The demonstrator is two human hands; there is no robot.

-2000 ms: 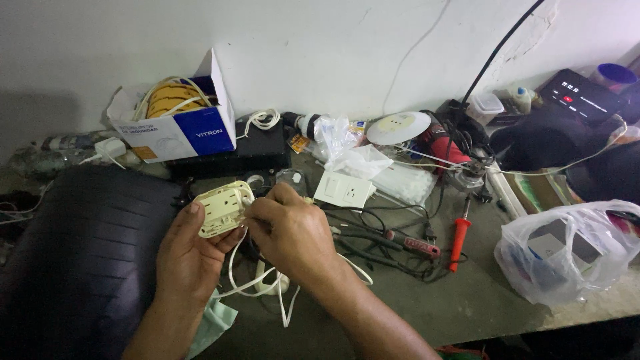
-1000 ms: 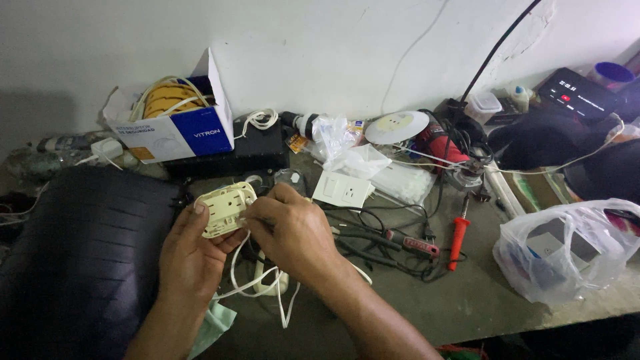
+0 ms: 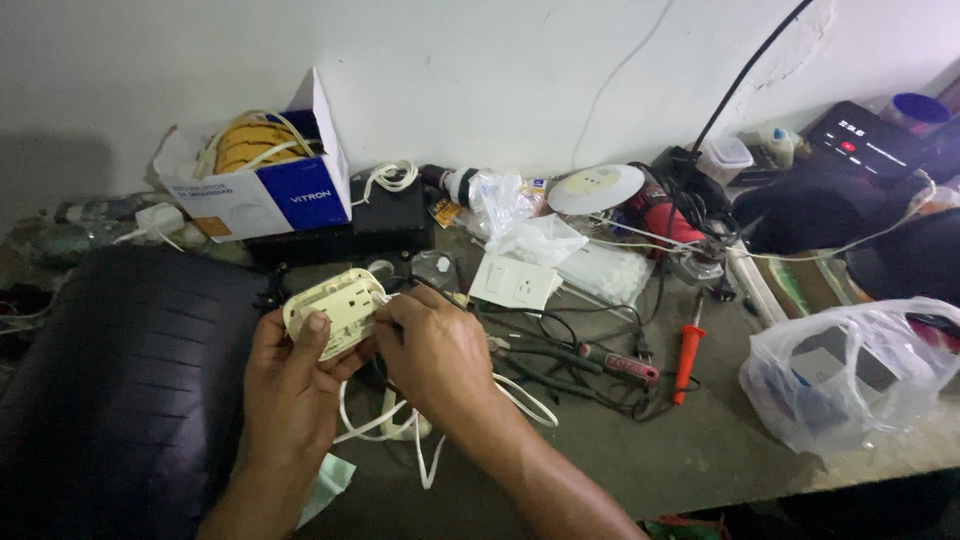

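Observation:
My left hand (image 3: pixel 300 375) holds a cream plastic electrical housing (image 3: pixel 337 311) with slots, its thumb across the face and fingers beneath. My right hand (image 3: pixel 435 341) pinches the end of a white cord at the housing's right edge; the fingertips partly hide what they grip. Loops of the white cord (image 3: pixel 425 457) hang below and between my hands onto the table. Just beyond my right hand lies a white wall plate with a socket and switch (image 3: pixel 512 282). Pliers with dark handles (image 3: pixel 551 354) lie right of my right hand.
A Vitron box (image 3: pixel 262 199) stands at the back left, behind a black ribbed cushion-like object (image 3: pixel 135 375). Rightward are a red-handled soldering iron (image 3: pixel 686 364), clear cable ties (image 3: pixel 607 271), a white disc (image 3: pixel 596 189), tangled black cables and a plastic bag (image 3: pixel 847 375).

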